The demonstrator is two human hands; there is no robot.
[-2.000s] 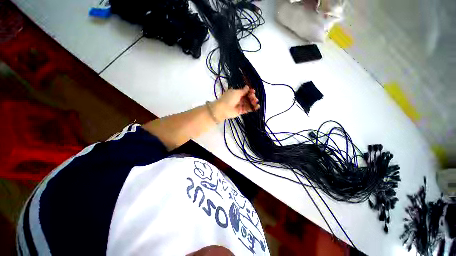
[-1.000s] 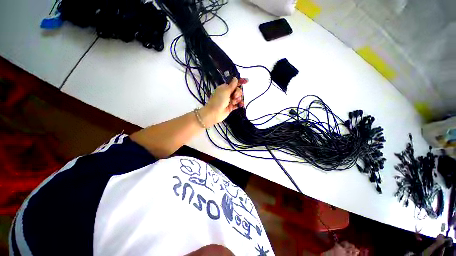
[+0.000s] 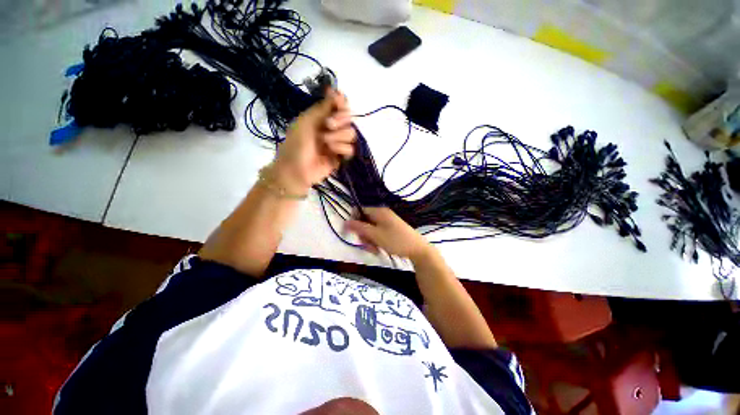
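A wide hank of thin black cables (image 3: 487, 198) lies across the white table, with dark connectors (image 3: 596, 174) fanned at its right end. More connector ends lie at the upper left. My left hand (image 3: 318, 146) is raised over the hank, its fingers closed on a black cable end with a small grey glint at the fingertips. My right hand (image 3: 388, 233) is at the hank's near edge, blurred, fingers bent beside the cables; whether it grips one cannot be told. A small black bunch (image 3: 427, 107) lies behind the hank.
A heap of black cable loops (image 3: 154, 89) with blue pieces (image 3: 65, 132) lies at the left. A black phone (image 3: 394, 46) and a whitish bag (image 3: 369, 10) are at the back. Another connector bunch (image 3: 698, 198) is at the far right. A red stool (image 3: 572, 314) stands below the white table (image 3: 568, 263).
My right hand has come into view at the hank. My left hand has lifted toward the hank's upper left part. The view has turned, showing more of the left heap.
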